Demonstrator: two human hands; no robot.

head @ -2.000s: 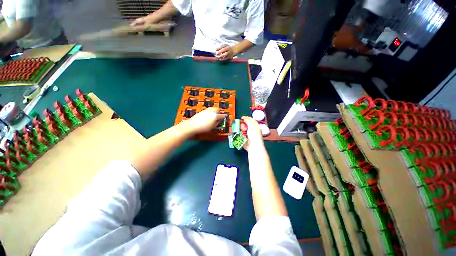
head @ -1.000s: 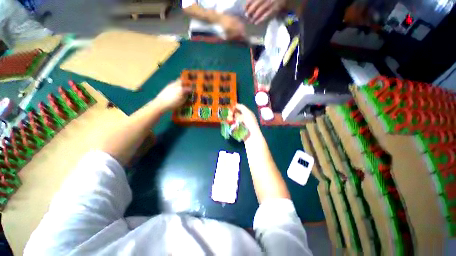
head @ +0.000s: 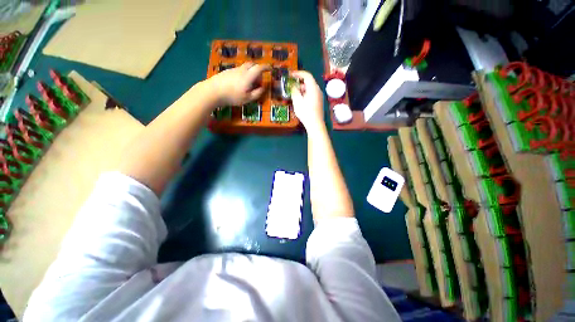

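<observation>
The orange assembly fixture [head: 252,128] lies on the dark green bench in front of me. Green circuit boards [head: 280,114] fill pockets of its front row; the back row pockets are dark. My left hand [head: 243,84] is over the middle of the fixture, fingers bent at its pockets; whether it holds anything is hidden. My right hand [head: 306,94] is at the fixture's right side, its fingers closed on a small circuit board [head: 289,85] above the middle row's right pocket.
A smartphone [head: 285,205] and a small white device [head: 386,190] lie nearer me. Stacked board layers [head: 465,207] stand at right. A cardboard sheet with boards [head: 69,163] lies left, another cardboard sheet [head: 123,34] behind. White discs [head: 336,88] sit beside the machine.
The view has tilted down. My left hand has moved from the fixture's left edge to its middle. My right hand has moved from the front right corner to the middle row. A cardboard sheet came down behind left.
</observation>
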